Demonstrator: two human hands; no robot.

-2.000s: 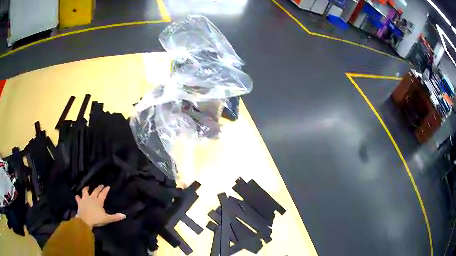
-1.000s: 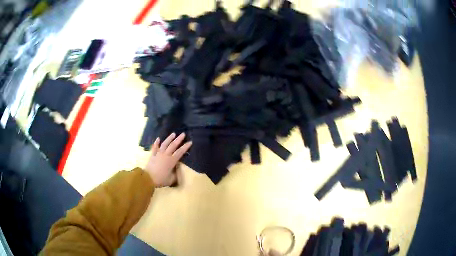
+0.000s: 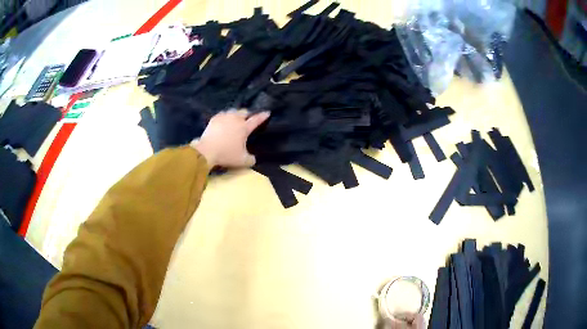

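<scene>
A large loose heap of short black strips (image 3: 335, 83) spreads over the pale table. My left hand (image 3: 228, 138), bare with a brown sleeve, lies at the heap's near left edge. One finger points right over the strips and the thumb is apart from it. The other fingers are hidden, so I cannot tell if they grip strips. A smaller pile of strips (image 3: 483, 170) lies to the right. A denser row of strips (image 3: 476, 289) is at the bottom right. My right hand is not clearly in view.
A pale ring, perhaps tape (image 3: 385, 302), has a small unclear pinkish patch at its lower edge. Clear plastic bags (image 3: 444, 38) lie at back right. At left are a phone (image 3: 78, 68), a calculator (image 3: 45, 83), papers (image 3: 125, 58), red tape (image 3: 48, 160) and dark strip stacks (image 3: 27, 125).
The view has swung from the table's right side to its near side. Since one second ago, my left hand has moved further into the heap, and its fingers are no longer spread in sight.
</scene>
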